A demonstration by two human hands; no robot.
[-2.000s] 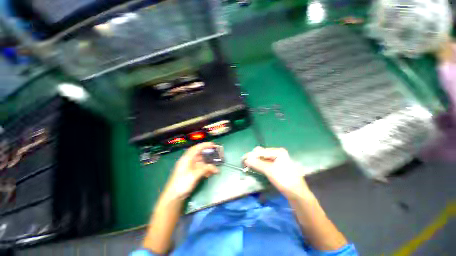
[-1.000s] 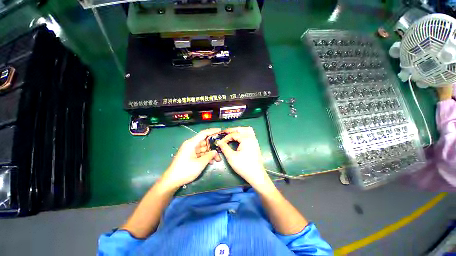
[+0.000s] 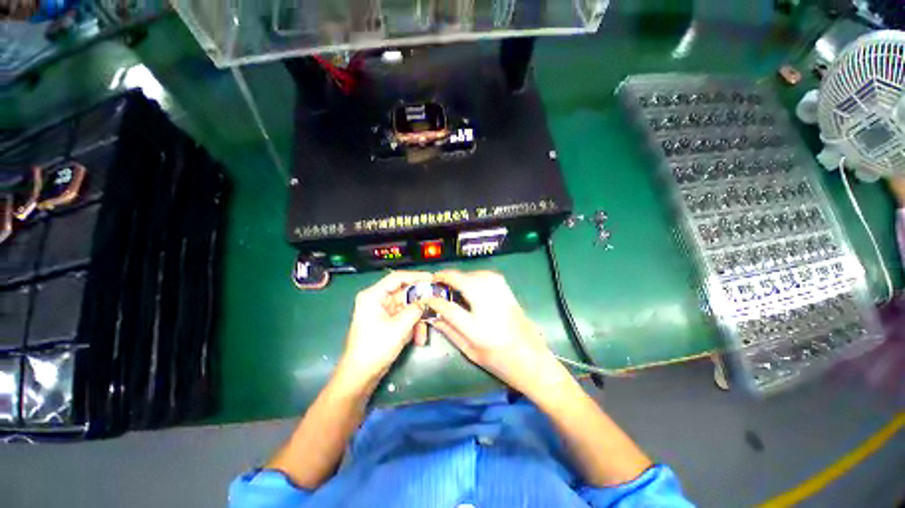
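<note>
A small dark watch case (image 3: 429, 295) is held between both hands in front of the press. My left hand (image 3: 380, 319) grips its left side. My right hand (image 3: 490, 319) is on its right side with the fingers over it; the fingertips hide most of the case. The black press (image 3: 417, 198) shows red digits and a lit red switch on its front. Another copper-rimmed case sits in the fixture (image 3: 421, 121) on top of the press. One more case (image 3: 311, 271) lies on the green mat by the press's front left corner.
Stacked black trays (image 3: 149, 268) stand at left with copper-rimmed cases on top. A clear blister tray (image 3: 759, 228) lies at right, near loose small parts (image 3: 601, 226) and a white fan (image 3: 868, 104). A black cable (image 3: 562, 288) runs to the bench edge. A clear guard (image 3: 397, 30) is above the press.
The upper press block over the fixture has withdrawn, and the case in the fixture shows openly. Both hands stay together on the held case. The view has shifted.
</note>
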